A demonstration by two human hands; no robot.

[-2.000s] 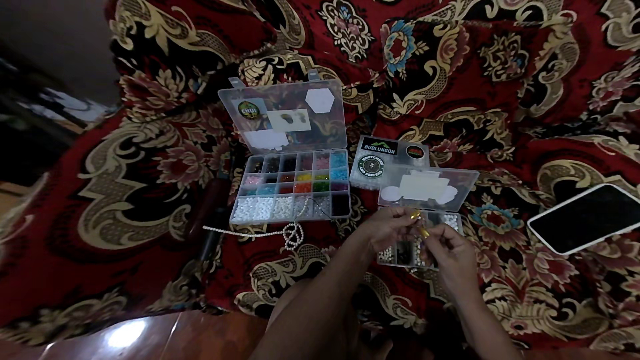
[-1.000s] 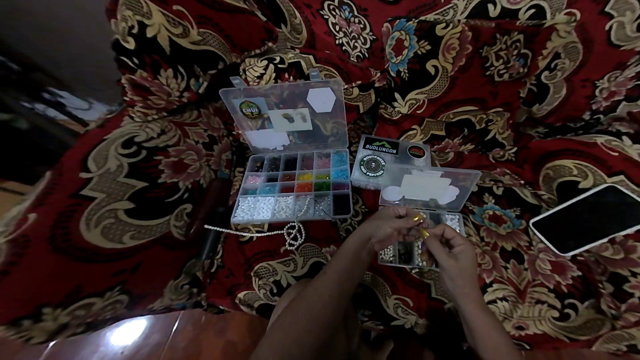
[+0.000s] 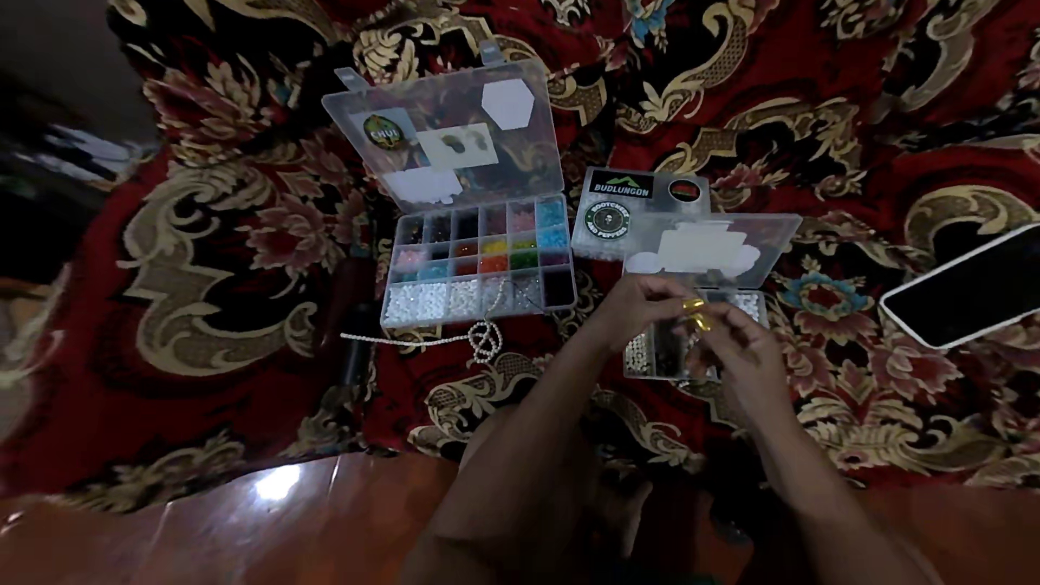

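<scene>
Small shiny gold-coloured pieces (image 3: 695, 314) sit at the fingertips of both hands; their kind is unclear. My left hand (image 3: 646, 307) pinches at them from the left, and my right hand (image 3: 735, 337) from the right. Below the hands lies a small clear plastic compartment box (image 3: 711, 252) with its lid raised, holding pale and dark beads partly hidden by the fingers. To the left stands a larger open bead organizer (image 3: 479, 258) with white, orange, yellow, green, pink and blue beads. A strand of small white beads (image 3: 485, 341) lies looped along its front edge.
A closed clear case with stickers (image 3: 608, 219) lies behind the small box. At the right, a smartphone with a white edge (image 3: 967, 284) rests on the red floral fabric (image 3: 853, 357). A dark object (image 3: 355, 349) lies left of the strand. Reddish floor tiles (image 3: 244, 520) show in front.
</scene>
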